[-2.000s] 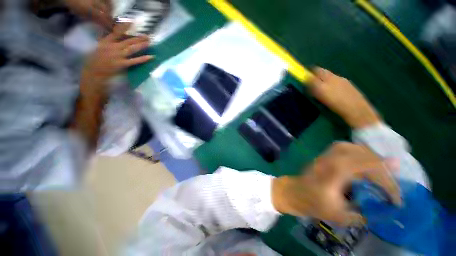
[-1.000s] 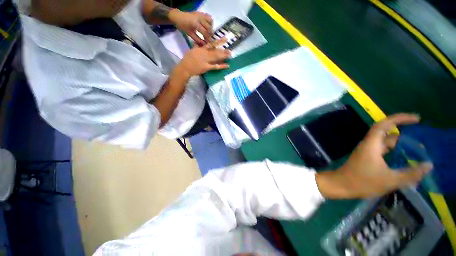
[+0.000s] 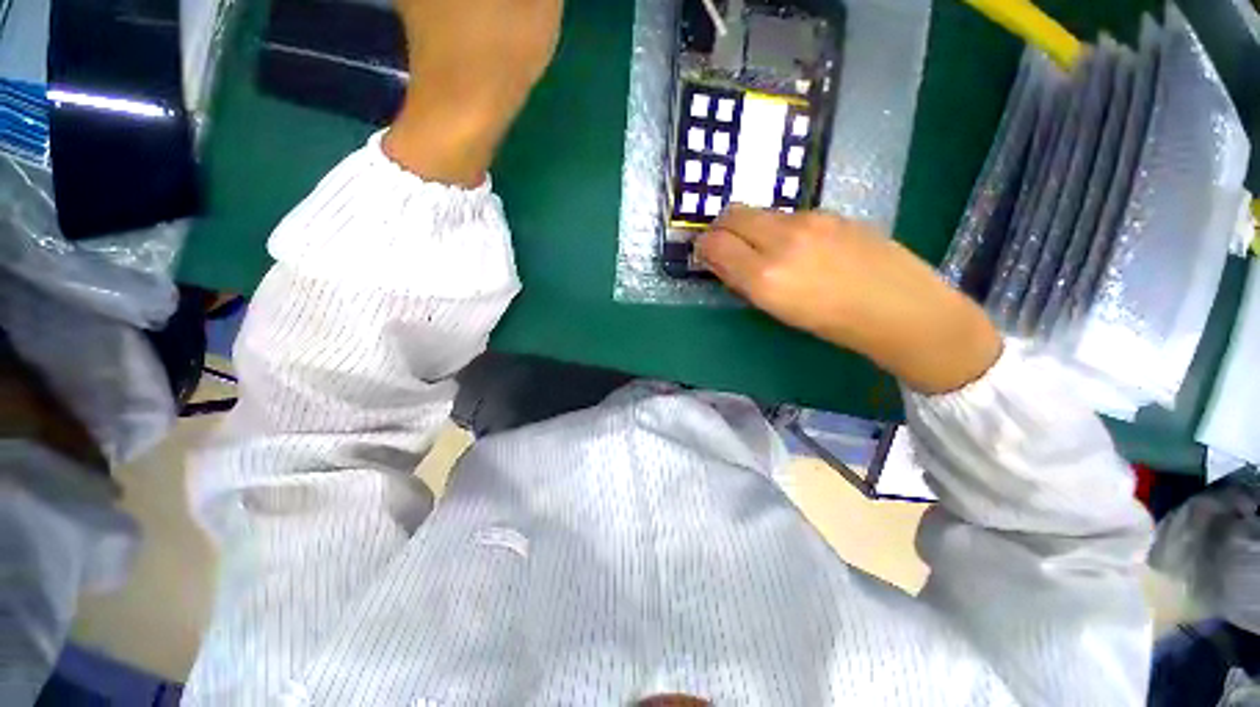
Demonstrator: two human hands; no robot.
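The opened device (image 3: 757,152), a black tray with white squares around a pale centre, lies on a flat bubble bag (image 3: 871,138). Its upper end shows circuitry and is cut off by the top edge. My right hand (image 3: 815,283) rests at the device's lower end, fingers bent together over its lower rim; the fingertips are partly hidden, so its grip is unclear. My left hand (image 3: 477,62) is at the top edge, left of the device; only the wrist and back part show, and the fingers are out of the picture.
A dark panel (image 3: 332,58) lies beside my left wrist. A glossy black panel (image 3: 122,124) lies farther left, next to blue film (image 3: 22,118) and clear plastic (image 3: 69,235). Several silvery bubble bags (image 3: 1092,180) lean at right. Another person's sleeve (image 3: 55,539) shows at lower left.
The view has swung to the right, bringing the opened device to the upper middle. My right hand now shows at its lower end. The blue film near my hand earlier is out of view.
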